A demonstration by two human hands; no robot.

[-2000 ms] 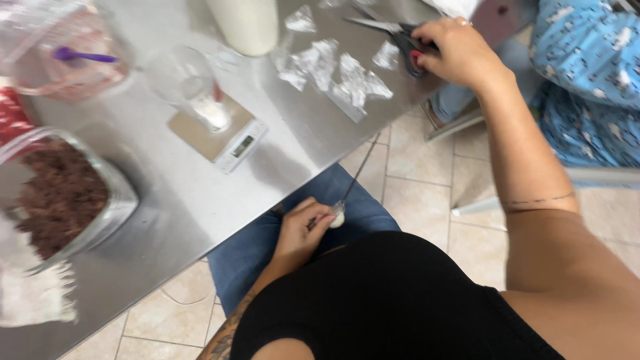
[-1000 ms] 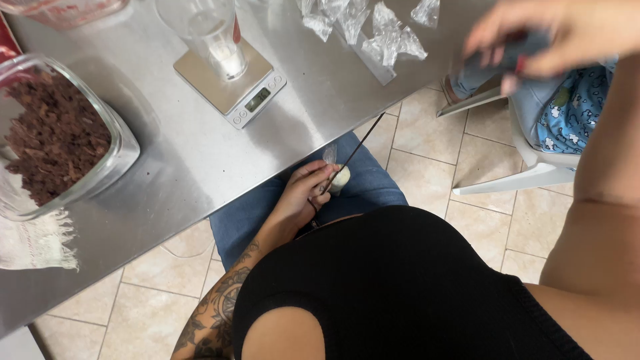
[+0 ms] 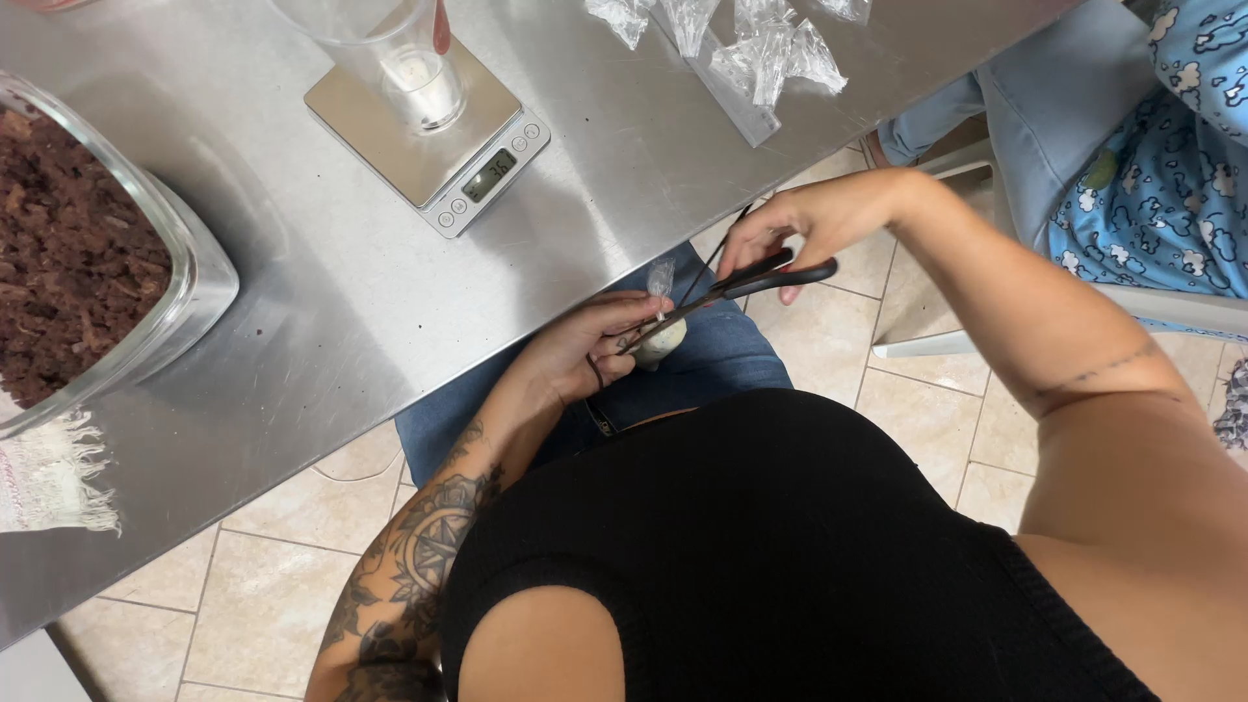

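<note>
My left hand (image 3: 590, 346) is closed around the twisted neck of a small clear plastic bag (image 3: 662, 341) with pale contents, over my lap just off the table's edge. The bag's loose top (image 3: 661, 277) sticks up above the fingers. A thin dark tie strand (image 3: 704, 265) runs from the bag up towards my other hand. My right hand (image 3: 780, 234) holds black-handled scissors (image 3: 749, 281), their blades pointing at the bag's neck and the left fingers. Whether the blades touch the strand cannot be told.
On the metal table (image 3: 322, 322) are a digital scale (image 3: 429, 166) bearing a clear plastic cup (image 3: 429, 93), several crumpled clear wrappers (image 3: 770, 58), a glass container (image 3: 200, 283) of brown crumbly food and a fringed cloth (image 3: 58, 478). Another seated person (image 3: 1043, 107) is at the right.
My right hand has brought the scissors from the table's right side down to the bag. They lay under that hand on the table two seconds ago. My left hand still holds the bag.
</note>
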